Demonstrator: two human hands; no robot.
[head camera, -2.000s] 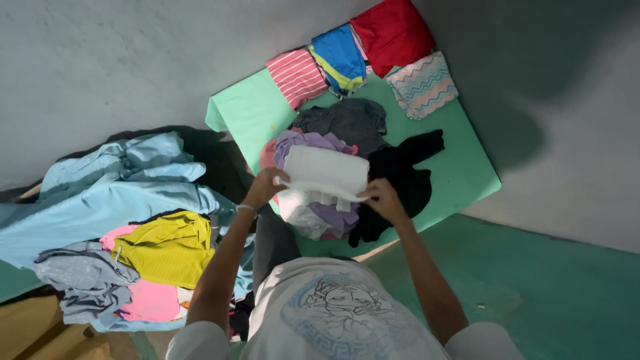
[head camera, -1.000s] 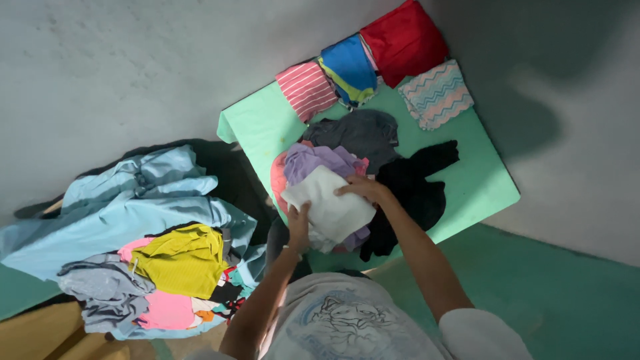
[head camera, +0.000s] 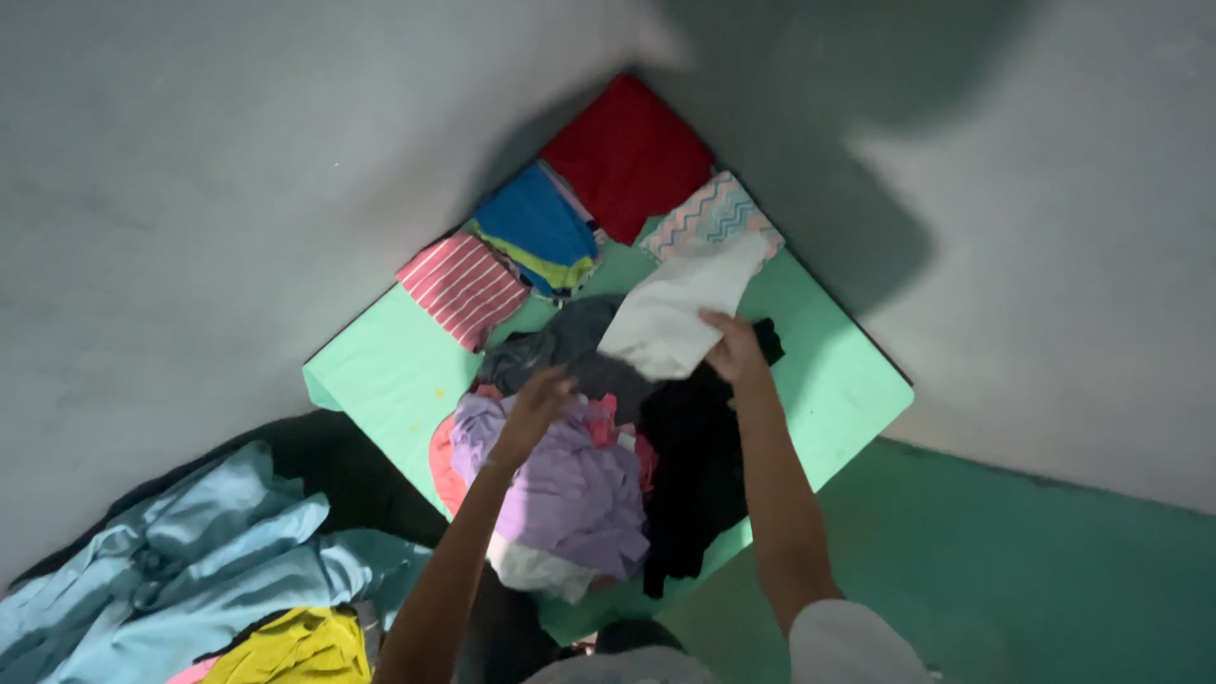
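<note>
My right hand (head camera: 733, 350) grips a folded white cloth (head camera: 670, 313) by its lower right edge, and the cloth's far corner overlaps a folded zigzag-patterned cloth (head camera: 712, 220). Over the heap, my left hand (head camera: 543, 404) is apart from the white cloth, with nothing seen in it. Below that hand lies a crumpled lavender garment (head camera: 575, 494). Dark grey clothing (head camera: 579, 347) is behind it, and a black garment (head camera: 698, 465) lies to its right. Along the far edges sit a red folded garment (head camera: 627, 157), a blue and lime one (head camera: 537, 228) and a striped pink one (head camera: 463, 288).
The green-covered table (head camera: 366, 347) fits into a corner between grey walls. At lower left, light blue fabric (head camera: 209, 560) is spread beside the table, with a yellow garment (head camera: 299, 651) on it. White fabric (head camera: 537, 568) sticks out at the heap's near edge.
The white cloth has moved from over the heap toward the zigzag cloth in my right hand. My left hand has let go of it. The view has shifted.
</note>
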